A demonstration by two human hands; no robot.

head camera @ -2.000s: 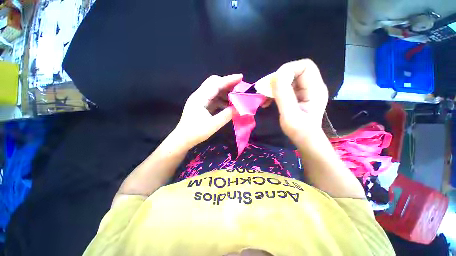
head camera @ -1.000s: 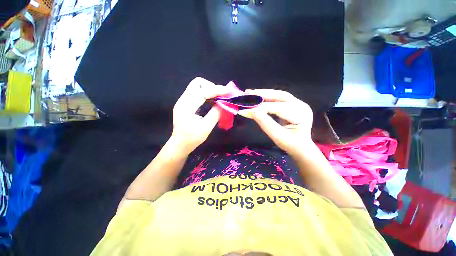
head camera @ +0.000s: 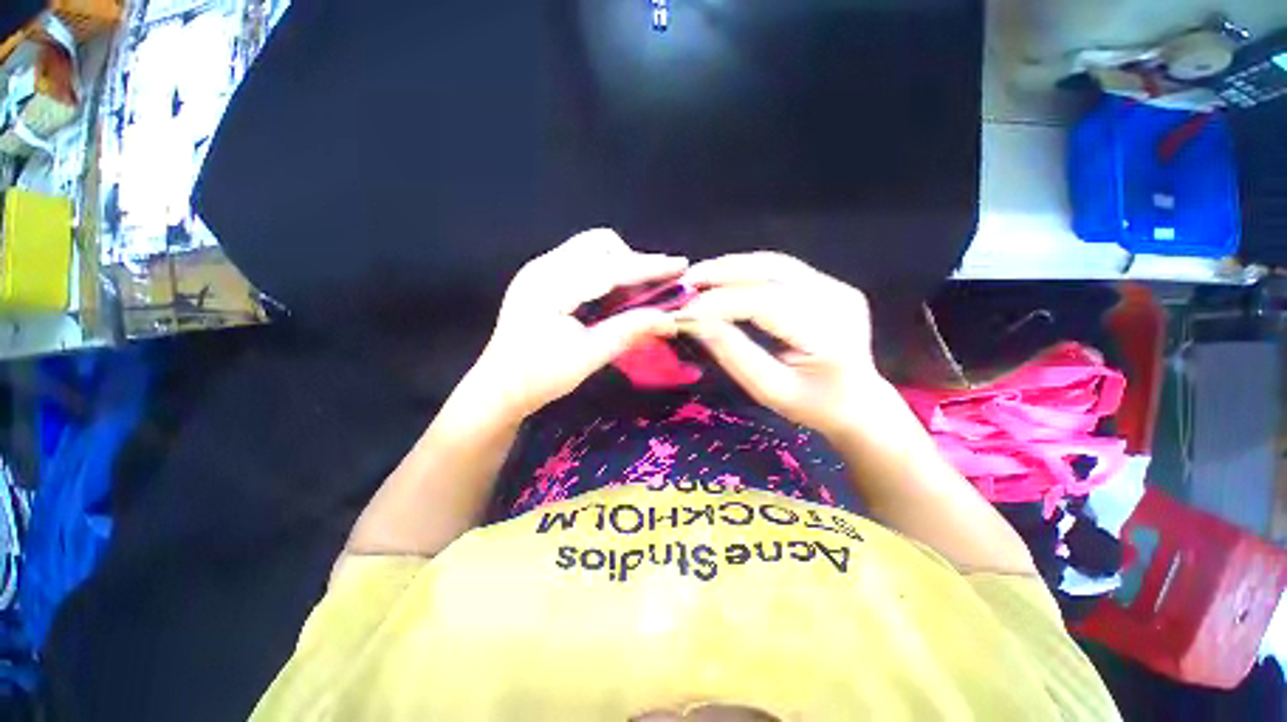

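Note:
My left hand (head camera: 565,317) and my right hand (head camera: 790,332) meet at the middle of the view, above my lap. Both pinch a bright pink strip (head camera: 655,363) between thumbs and fingers. The fingers hide most of the strip; a short pink end hangs below them. A dark patch shows between the left fingers and thumb. A large black garment piece (head camera: 424,155) covers the table beyond my hands, and black cloth hangs down to the left.
A pile of pink strips (head camera: 1030,423) lies at lower right beside a red container (head camera: 1193,592). A blue plastic bin (head camera: 1155,176) stands on the pale table at right. A yellow tray (head camera: 37,251) is at far left. A small metal part (head camera: 659,14) shows at the top.
Two seconds ago the strip hung unfolded in a point with my right hand higher. My hands have come together and now cover most of it; the dark opening seen a second ago is closed up.

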